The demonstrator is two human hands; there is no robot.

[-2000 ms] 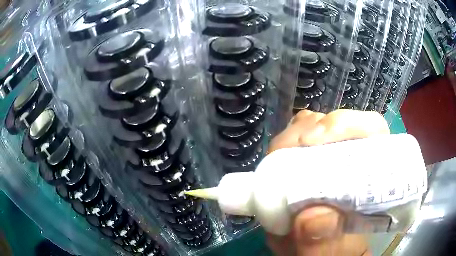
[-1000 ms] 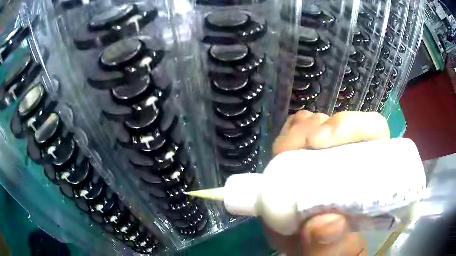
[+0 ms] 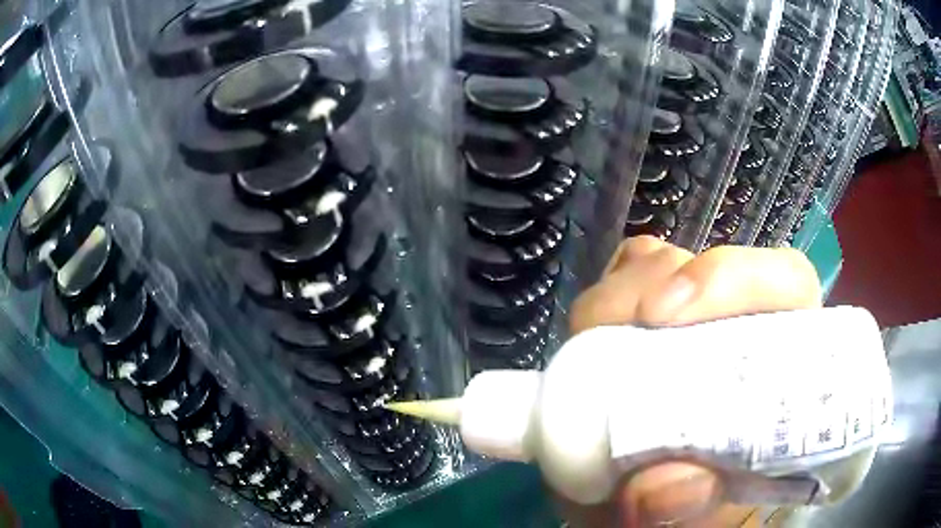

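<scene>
My right hand [image 3: 686, 284] grips a white squeeze bottle [image 3: 722, 397] with a printed label, lying nearly level at lower right. Its pale-yellow nozzle [image 3: 428, 410] points left, its tip at the lower part of the second row of glossy black round parts [image 3: 299, 175]. I cannot tell whether the tip touches. White, partly T-shaped marks [image 3: 318, 292] show on part edges in this row and the leftmost row. The row right of it shows small shiny spots without such marks. The parts sit in a clear ribbed plastic tray [image 3: 413, 186] with strong glare. My left hand is out of the picture.
A green mat [image 3: 475, 500] shows under the tray at the bottom. A dark red surface [image 3: 887, 237] lies at the right, with green-edged electronic items [image 3: 908, 93] above it. More rows of black parts crowd the upper right.
The tray with its parts has shifted up in the picture, then slightly right. The held bottle has moved slightly down. One more white mark shows above the nozzle tip in the second row.
</scene>
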